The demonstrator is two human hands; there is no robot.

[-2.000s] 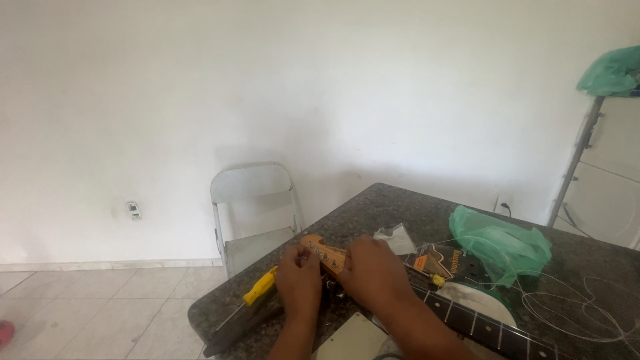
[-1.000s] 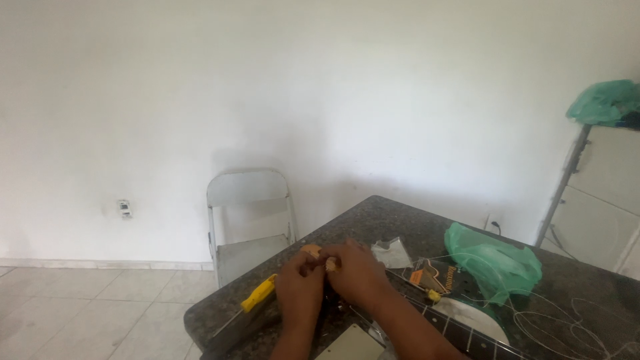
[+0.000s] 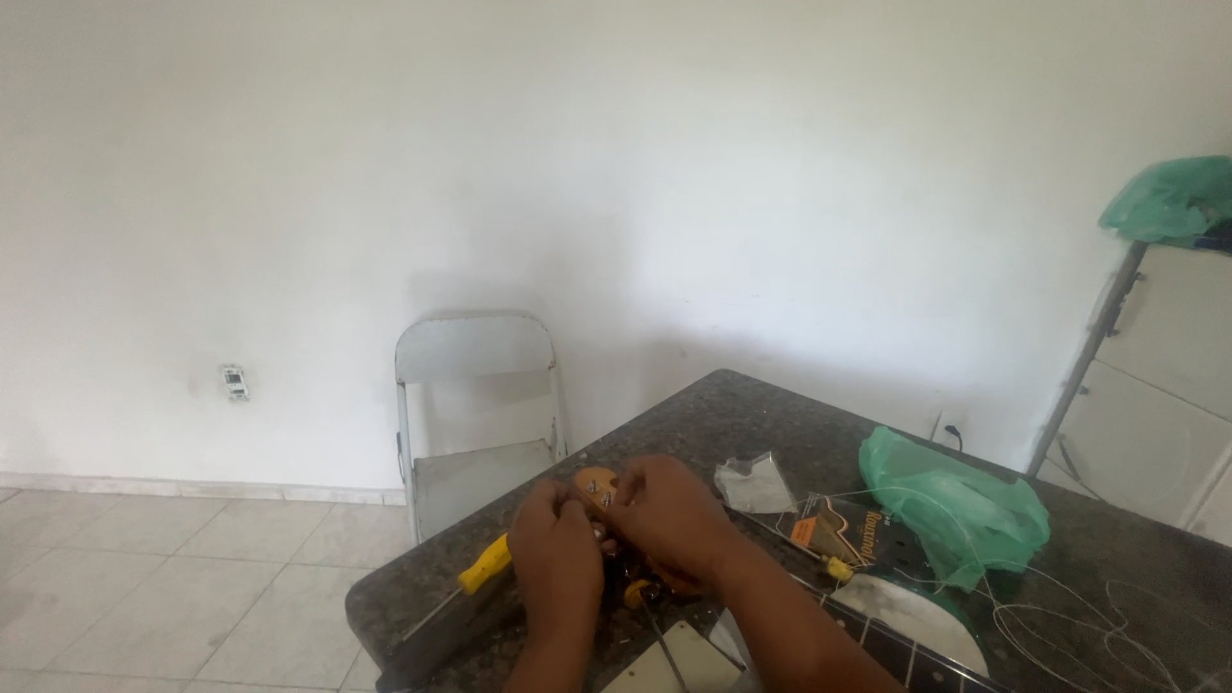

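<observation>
A wooden guitar headstock [image 3: 599, 481] with metal tuning posts lies over the stone tabletop. My left hand [image 3: 558, 568] is at its left edge, fingers bent, and my right hand [image 3: 669, 515] rests over its right side with the fingertips close to the posts. What the fingers pinch is hidden. The dark fretboard [image 3: 871, 640] runs to the lower right beyond my right forearm. Left of my left hand lies a screwdriver with a yellow handle [image 3: 485, 563]. A second tool with a small yellow handle [image 3: 838, 569] lies by the fretboard.
On the granite table [image 3: 731, 399] are a green plastic bag [image 3: 953, 500], a string packet [image 3: 837, 529], a clear plastic wrapper [image 3: 756, 483], loose strings [image 3: 1039, 616] and a cream-coloured plate [image 3: 674, 664]. A metal folding chair [image 3: 476, 351] stands behind the table, near the wall.
The headstock, largely covered by my hands one second ago, shows its posts again. Both hands have stayed around it, with the fingers shifting.
</observation>
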